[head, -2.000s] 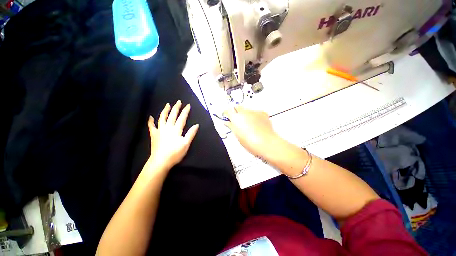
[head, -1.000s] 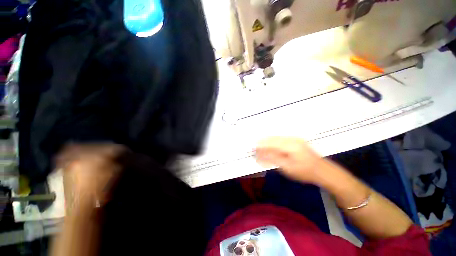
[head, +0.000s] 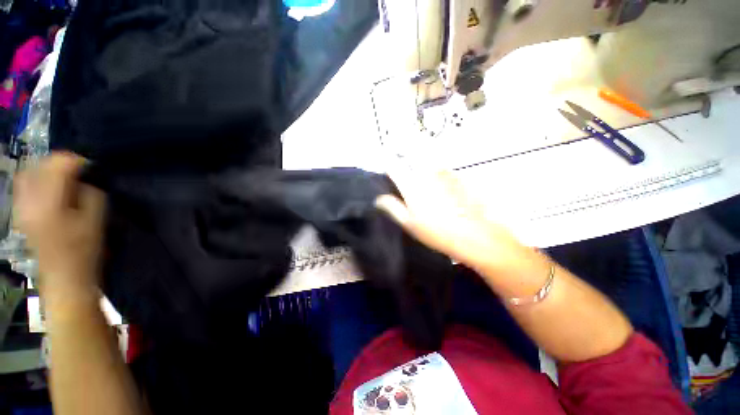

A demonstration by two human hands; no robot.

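A black garment piece (head: 324,193) is stretched between my two hands over the table's front left part. My left hand (head: 61,211) is blurred at the far left, at the cloth's left end; its fingers are unclear. My right hand (head: 442,215) holds the right end, with cloth hanging down over the front edge. More black cloth (head: 170,89) lies left of the machine. The presser foot and needle (head: 432,101) stand up and right of the cloth, with no cloth under them.
Thread snips (head: 604,134) and an orange-handled tool (head: 625,103) lie right of the needle. The cream machine head (head: 552,24) is at the top. The blue lamp (head: 308,6) is cut off at the top edge. A blue crate (head: 661,300) stands below right.
The black cloth now stretches across to my right hand, which was empty one second ago. My left hand has moved left and up. The snips were put down between the two earlier frames.
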